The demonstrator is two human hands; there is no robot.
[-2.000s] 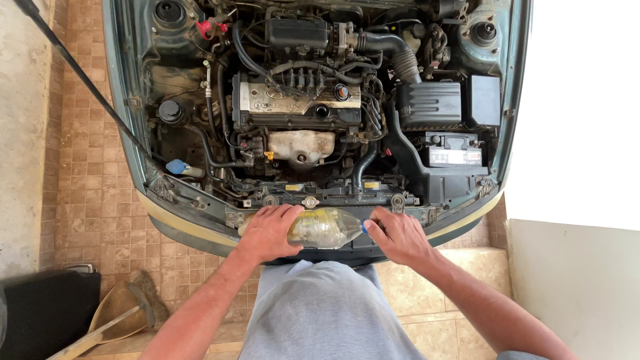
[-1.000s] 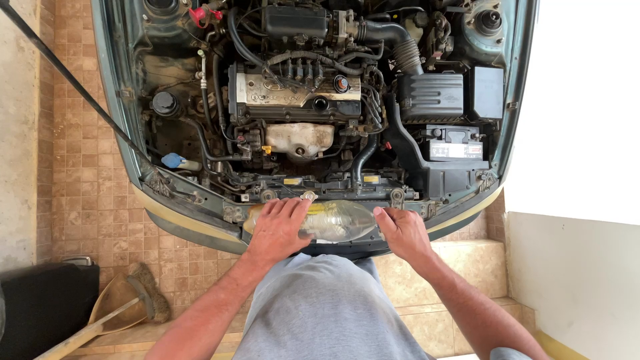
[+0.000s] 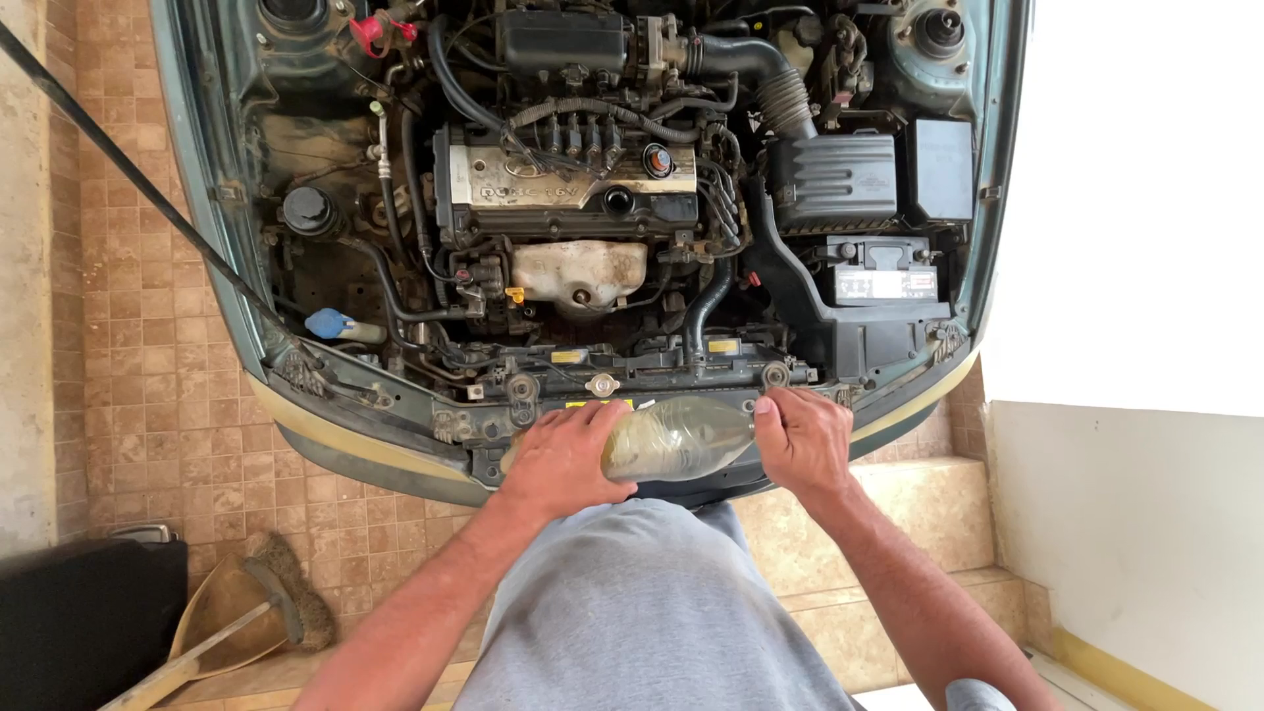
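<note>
A clear plastic bottle (image 3: 681, 439) with pale contents lies on its side in front of me, over the car's front edge. My left hand (image 3: 568, 459) grips its body from above. At the bottle's neck, my right hand (image 3: 805, 439) is closed, with the fingers hiding the cap area. Just beyond the bottle is the metal radiator cap (image 3: 602, 385). Farther up, the engine cover (image 3: 533, 178) shows a dark round opening (image 3: 618, 201), and an orange-topped cap (image 3: 658, 160) sits near it.
The battery (image 3: 884, 281) and air filter box (image 3: 834, 178) are at the right of the engine bay. A blue reservoir cap (image 3: 328, 323) is at the left, near the black hood prop rod (image 3: 128, 168). A broom (image 3: 291, 592) and dustpan (image 3: 222, 612) rest on the tiled floor.
My right hand was at the bottle's neck with a blue cap showing two seconds ago; now no blue shows there. My left hand stays on the bottle.
</note>
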